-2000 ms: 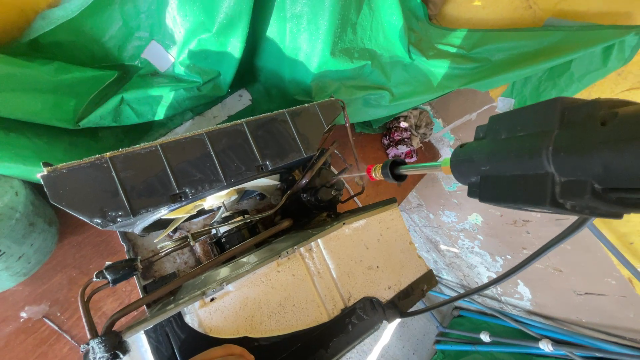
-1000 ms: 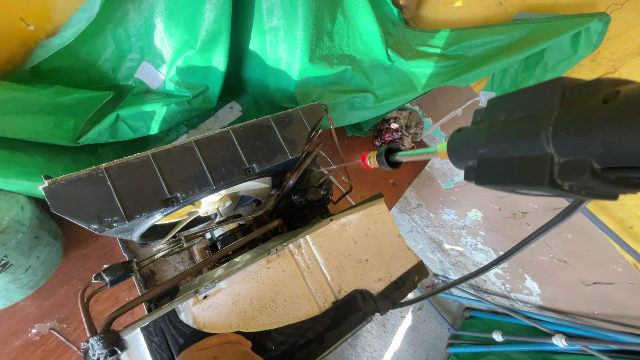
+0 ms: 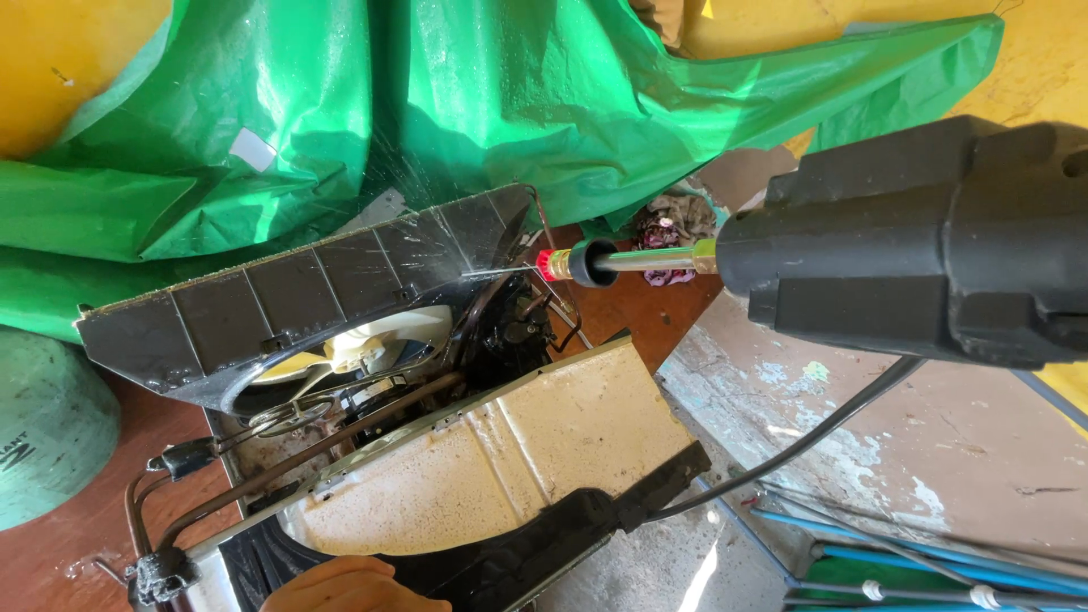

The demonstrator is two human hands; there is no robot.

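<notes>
A black pressure washer gun (image 3: 901, 246) reaches in from the right, its metal lance ending in a red nozzle (image 3: 548, 265). The hand on it is out of view. Water sprays from the nozzle onto the black plastic fan shroud (image 3: 297, 289) of an opened air conditioner unit. Inside are a white fan (image 3: 374, 340), a brown copper pipe (image 3: 314, 446) and dark parts. A beige metal panel (image 3: 501, 450) lies along the near side. My left hand (image 3: 357, 586) rests at the black lower edge of the unit at the bottom; its fingers are only partly visible.
A green plastic sheet (image 3: 527, 110) hangs behind the unit. A teal container (image 3: 51, 425) stands at the left. A crumpled cloth (image 3: 671, 234) lies behind the lance. A black cable (image 3: 799, 450) curves below the gun, and blue pipes (image 3: 918, 544) run at lower right.
The spray has moved left from the pipes at the unit's right end onto the black shroud, where water now splashes up. My left hand stays at the lower edge.
</notes>
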